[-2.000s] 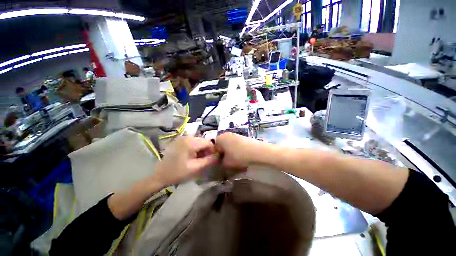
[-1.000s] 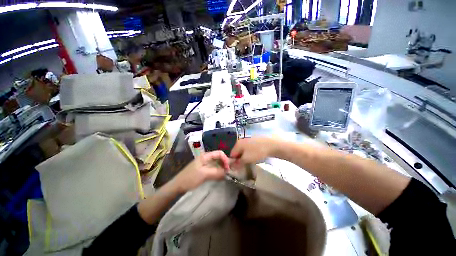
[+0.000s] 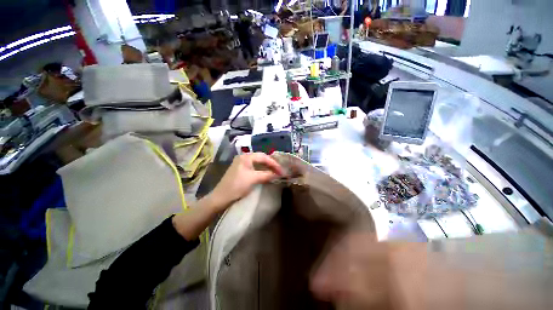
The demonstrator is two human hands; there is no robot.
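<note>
A large beige-grey fabric bag body (image 3: pixel 242 242) stands open in front of me, its dark inside facing me. My left hand (image 3: pixel 251 175) pinches its far upper rim, just in front of the sewing machine head (image 3: pixel 271 141). Whether a small fitting is between the fingers cannot be told. My right hand (image 3: pixel 342 272) is large and blurred at the lower right, over the bag's right side. Its fingers are not clear, so I cannot tell if it holds anything.
Beige covers with yellow edging (image 3: pixel 124 187) are heaped at the left. An open plastic bag of dark metal fittings (image 3: pixel 401 187) lies on the white table at the right, with a tablet-like control panel (image 3: pixel 409 112) behind it. Thread cones (image 3: pixel 315 69) stand behind the machine.
My right hand has left the far rim beside my left hand and come down towards me at the lower right. My left hand stays on the rim. The bag of fittings is now uncovered.
</note>
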